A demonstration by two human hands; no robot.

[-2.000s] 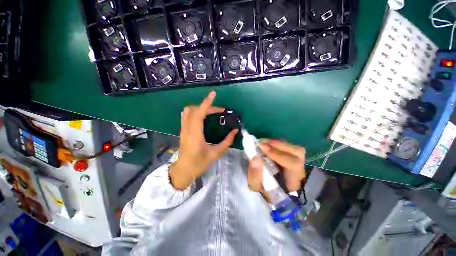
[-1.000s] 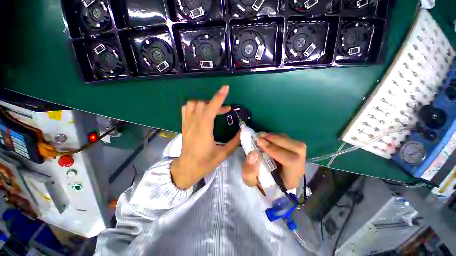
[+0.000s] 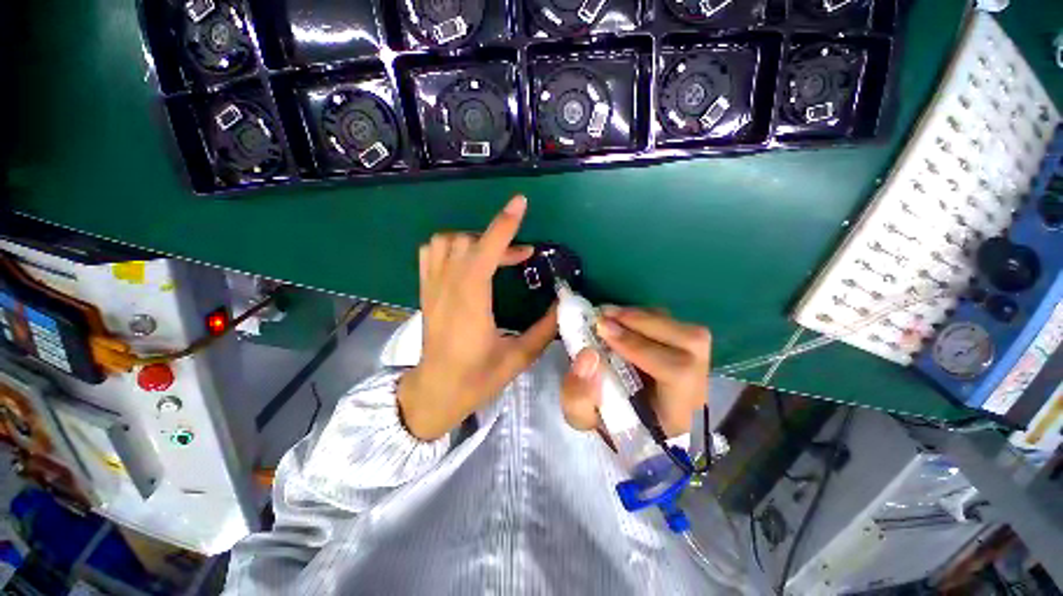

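Observation:
My left hand holds a round black speaker unit between thumb and fingers at the bench's near edge, with one finger stretched out. A small white-outlined rectangle shows on its face. My right hand grips a dispensing syringe with a white front, clear barrel and blue rear fitting. Its tip points at the disc's right part; whether it touches cannot be told. A black blister tray lies beyond the hands, with one disc in most pockets and one pocket without a disc.
At the right stand a white needle board with rows of small metallic pieces and a blue dispenser controller with a gauge. Thin clear tubing crosses the bench's near right edge. A white machine with red and green buttons stands lower left, below the green bench surface.
Since the first frame the view has shifted closer to the bench, and the syringe tip has moved farther over the disc. In the last second almost nothing has moved.

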